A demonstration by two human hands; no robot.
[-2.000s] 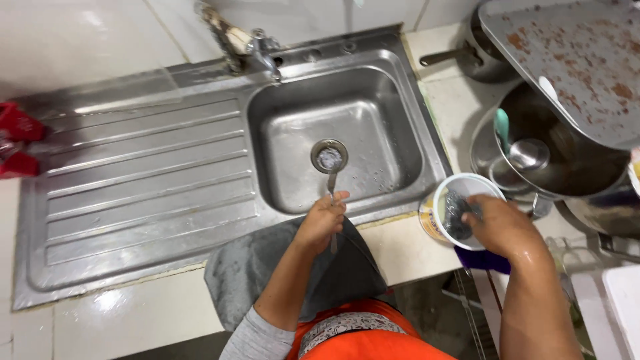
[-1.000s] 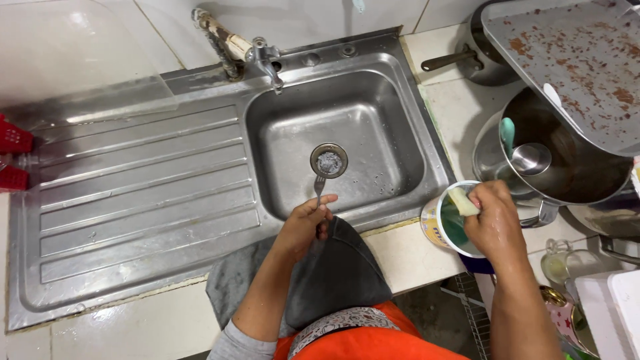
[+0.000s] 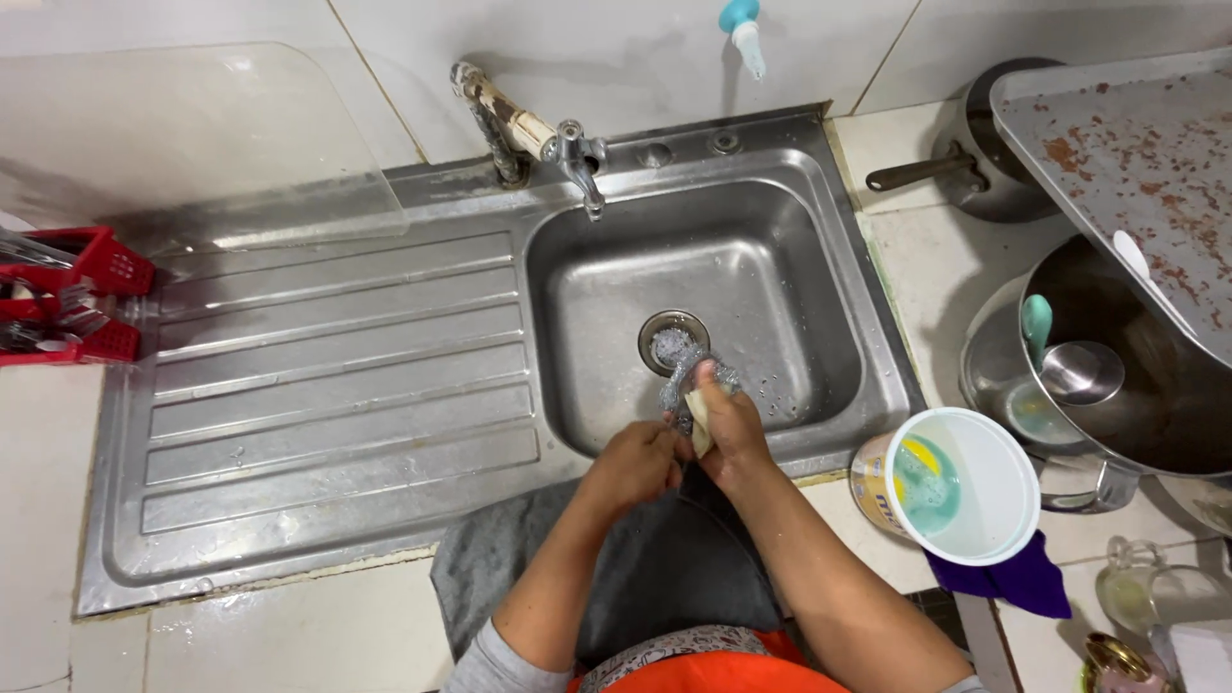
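Observation:
Both hands meet over the near part of the stainless steel sink basin, just in front of the drain strainer. My right hand grips a pale yellow sponge together with a silvery mesh scourer. Close against it, my left hand has its fingers curled around something mostly hidden; a fork was in that hand earlier. To the right, a white plastic tub holds greenish soapy water and a yellow piece.
A faucet overhangs the basin's back edge. Red cutlery baskets stand at far left, beyond the ribbed drainboard. At right are a saucepan, a large steel pot with utensils, a stained tray and glass mugs.
My right hand has moved left from the tub to my left hand, bringing the sponge and scourer. Earlier it was dipping into the tub.

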